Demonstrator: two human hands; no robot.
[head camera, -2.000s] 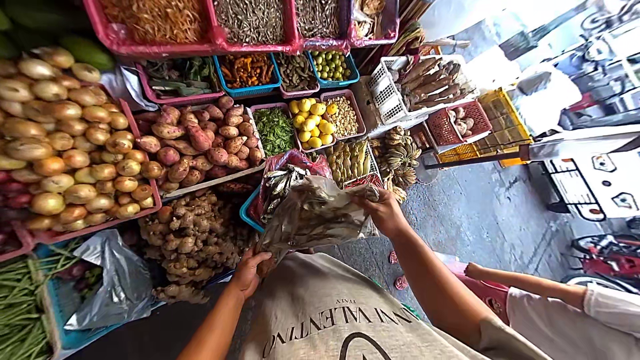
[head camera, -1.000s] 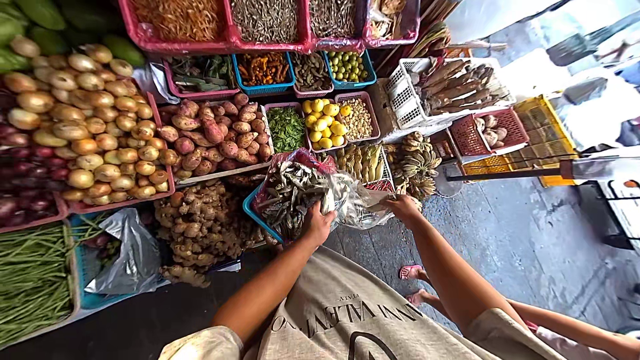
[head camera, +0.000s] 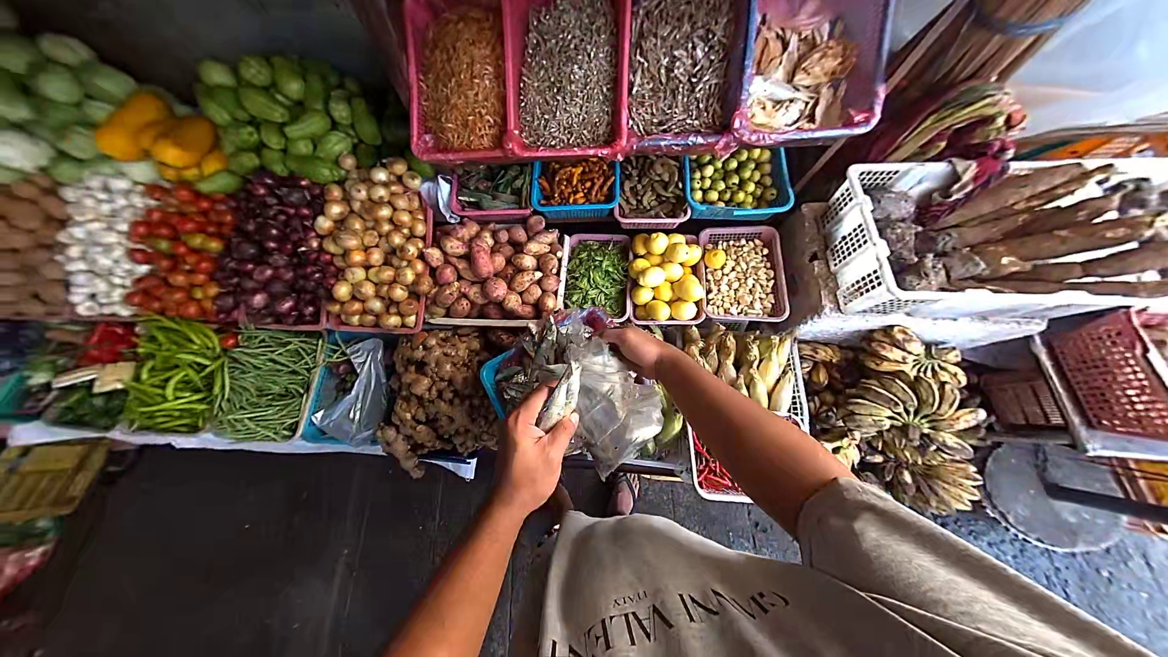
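My left hand (head camera: 534, 453) grips a small silvery dried fish (head camera: 563, 398), its head end up and thumb along its side. Just right of it, my right hand (head camera: 636, 350) has hold of the top of a clear plastic bag (head camera: 620, 415), which hangs down crumpled. Behind both hands, more dried fish (head camera: 557, 347) lie heaped in a blue basket (head camera: 490, 383) lined with plastic. Whether anything is inside the bag cannot be told.
Ginger (head camera: 443, 392) lies left of the basket, corn (head camera: 766, 370) to the right, and bananas (head camera: 912, 411) farther right. Behind are sweet potatoes (head camera: 493, 274), green chilies (head camera: 596, 278) and lemons (head camera: 664, 278). A white crate (head camera: 862, 242) holds long roots.
The view has turned and shows more of the stall's left side. My left hand, earlier on the heap of fish, now holds a fish up beside the bag.
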